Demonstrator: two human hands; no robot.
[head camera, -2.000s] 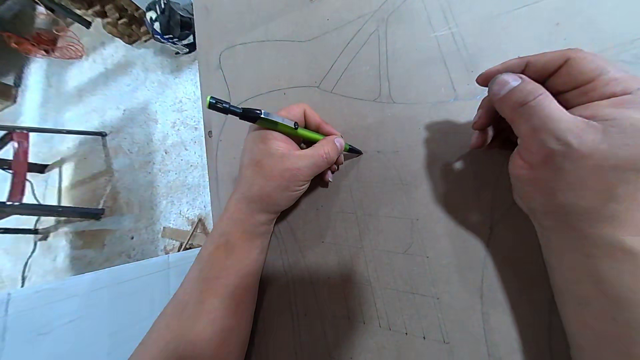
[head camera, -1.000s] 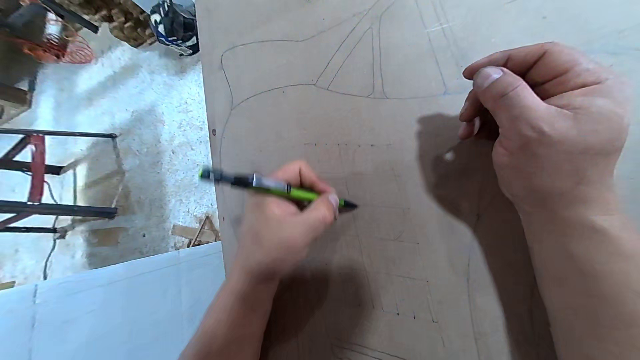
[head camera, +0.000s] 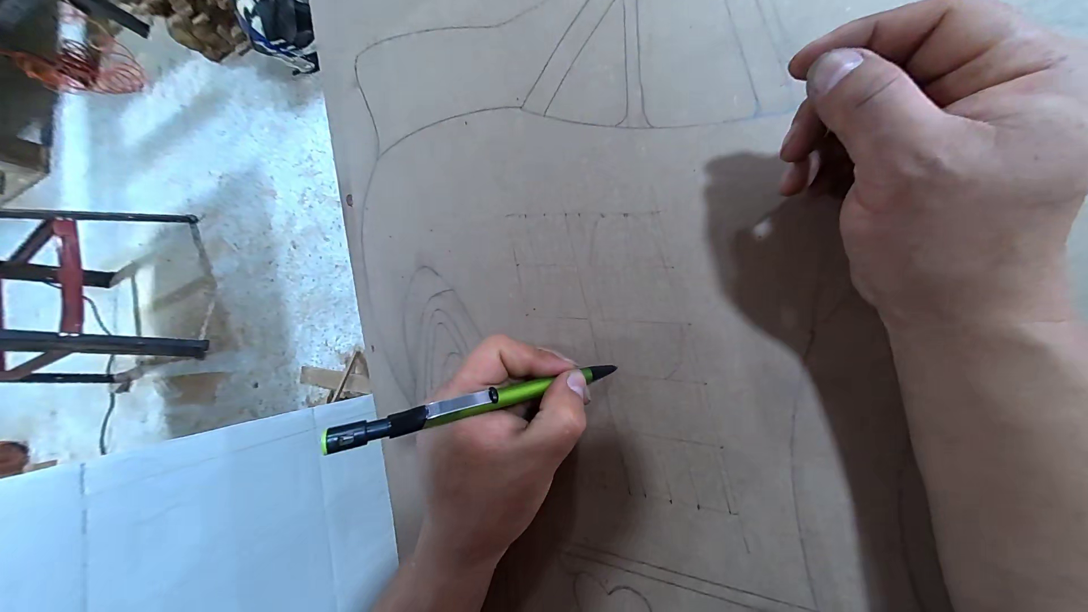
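My left hand (head camera: 510, 450) holds a green and black mechanical pencil (head camera: 527, 391) between thumb and fingers, its dark tip pointing right over a pencilled grid. The grid is drawn on a large brownish board (head camera: 442, 187) that also bears curved outlines, paired straight lines and nested arcs. Whether the tip touches the surface I cannot tell. At the upper right is my right hand (head camera: 960, 153), raised over the board with its fingers curled, thumb near the index finger. Nothing shows in it, and its shadow falls on the board to the lower left.
A white sheet with faint lines (head camera: 204, 518) lies at the lower left beside the board's edge. Beyond it on the floor are a red and black metal frame (head camera: 70, 280), wood scraps (head camera: 327, 378), an orange coiled cord (head camera: 110, 68) and a dark bag (head camera: 285, 30).
My left hand has moved down along the grid with the pencil, from its top line to the lower half. The pencil now tilts upward to the right. My right hand keeps its curled pose.
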